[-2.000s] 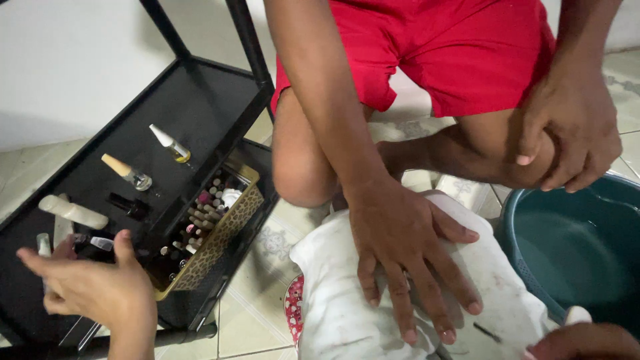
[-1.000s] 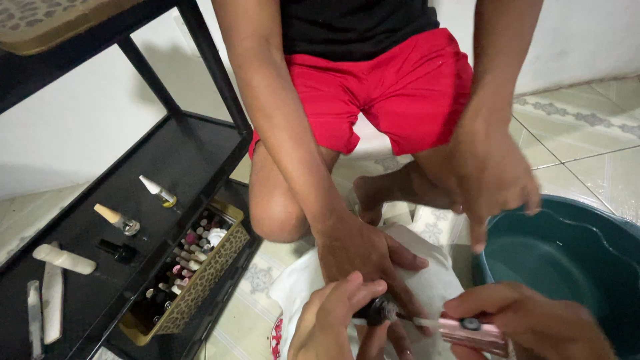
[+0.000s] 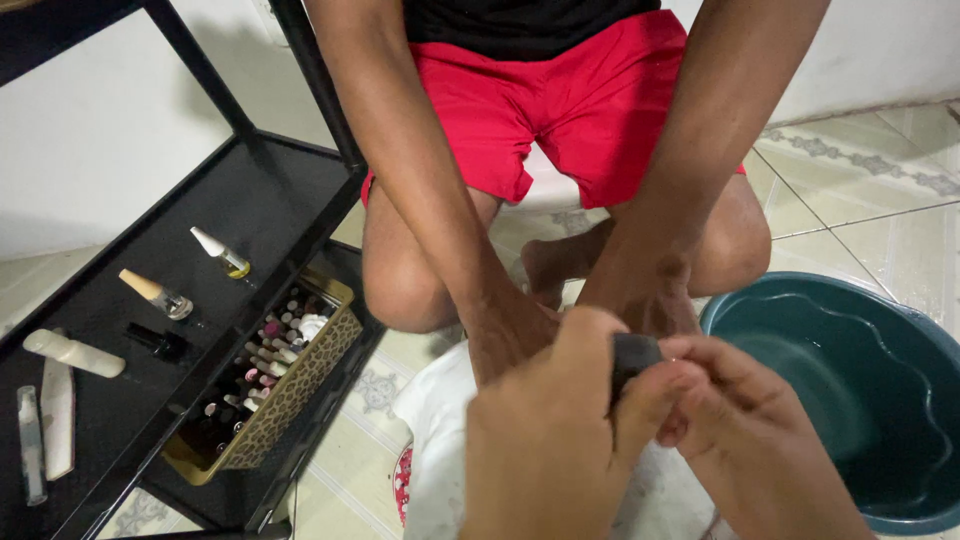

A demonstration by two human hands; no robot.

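Note:
My left hand [image 3: 551, 420] is closed around a small dark item [image 3: 634, 356], which looks like a nail polish bottle or its cap. Its detail is blurred and partly covered by my fingers. Right up against it, my right hand [image 3: 750, 420] pinches at the item's right side; what lies between those fingertips cannot be made out. Both hands are above a white towel [image 3: 442, 420]. Just beyond them, another person's hand [image 3: 510, 330] reaches down to the towel, and that person's other hand [image 3: 645, 292] is partly hidden behind mine.
A teal basin of water [image 3: 795, 375] stands at right. On the black shelf [image 3: 277, 172] at left lie polish bottles [image 3: 178, 306], a white bottle [image 3: 75, 353] and a nail file [image 3: 58, 420]. Below, a leopard-print basket [image 3: 300, 390] holds many bottles. The person sits opposite in red shorts.
My hands have come together; a second ago they were apart, with a dark-capped item in the left and a pinkish one in the right. The other person's raised hand has come down beside their first.

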